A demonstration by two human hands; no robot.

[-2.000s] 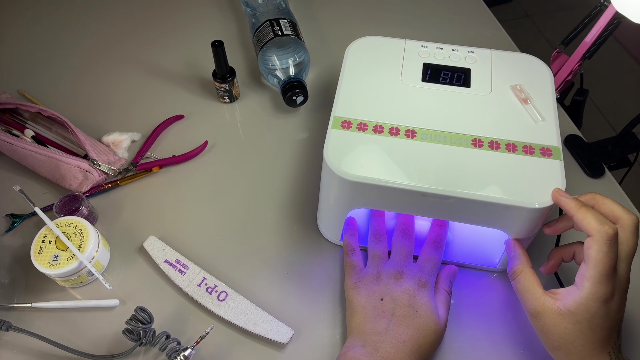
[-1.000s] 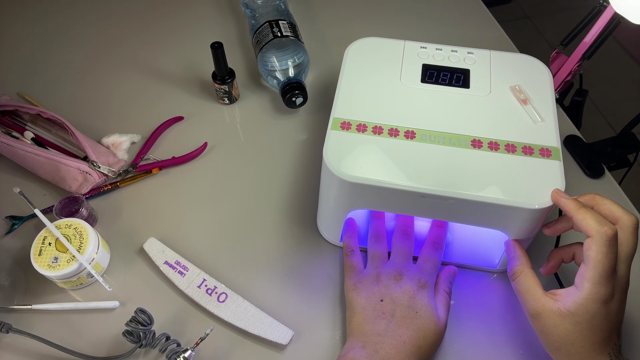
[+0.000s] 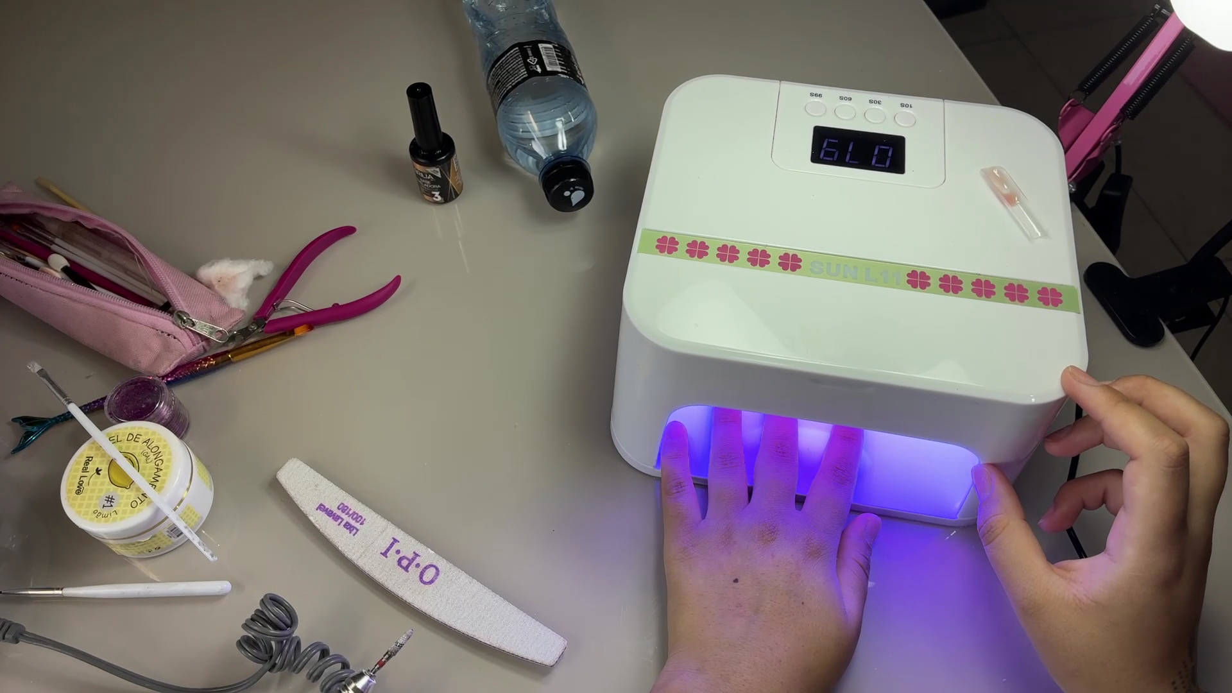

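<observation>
A white nail-curing lamp glows violet inside its front opening. My left hand lies palm down in front of it, holding nothing. Its spread fingers reach into the opening, fingertips partly hidden, while the thumb stays outside. At the lamp's front right corner, my right hand has its thumb on the front by the opening and its index fingertip on the side edge, gripping the corner; the other fingers are curled. A lit display and a small clear tip with pinkish contents are on top of the lamp.
Left of the lamp lie a nail file, cuticle nippers, a pink brush pouch, a gel jar with a brush across it, and a coiled cable. Behind are a polish bottle and a plastic water bottle.
The characters on the lamp's display have changed. Both hands and the lamp have stayed in the same place.
</observation>
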